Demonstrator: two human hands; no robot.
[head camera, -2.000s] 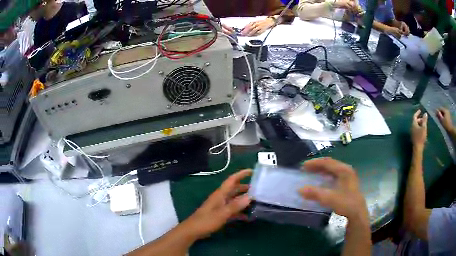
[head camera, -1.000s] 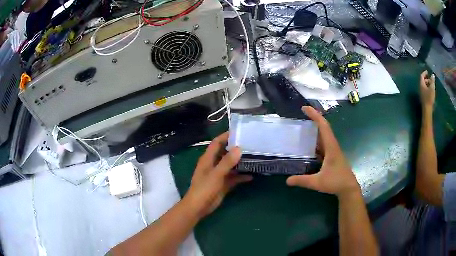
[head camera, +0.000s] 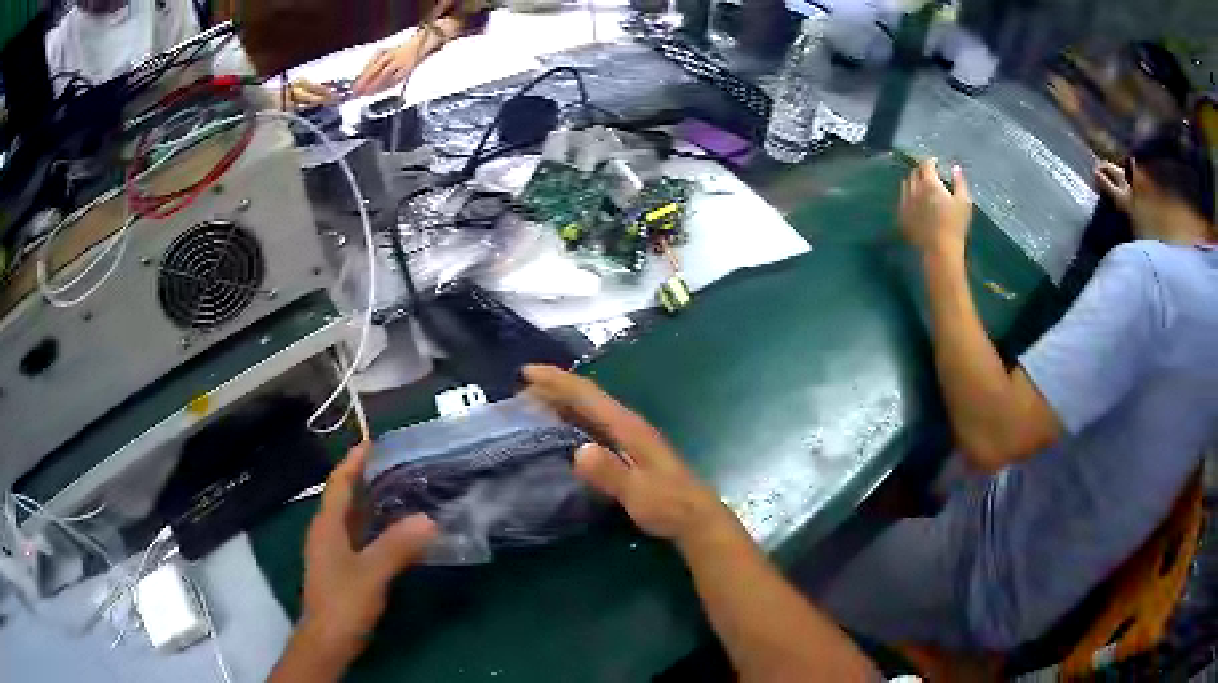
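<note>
A grey oblong storage case (head camera: 488, 487) with clear, shiny plastic film over its near side is in front of me above the green mat. It is blurred. My left hand (head camera: 350, 554) is at its left end, the thumb on the near side. My right hand (head camera: 641, 460) is at its right end, the index finger along the far edge and the thumb over the top. The undersides of both grips are hidden.
A white adapter (head camera: 461, 399) stands behind the case. A beige instrument (head camera: 120, 300) and white charger (head camera: 170, 607) are at left. Circuit boards (head camera: 601, 214) lie on white paper behind. A seated person (head camera: 1122, 400) is at right.
The view has turned right, so the bench things have shifted left. The case's pale, smooth face has given way to a darker side with clear film. The neighbour's body has come into view.
</note>
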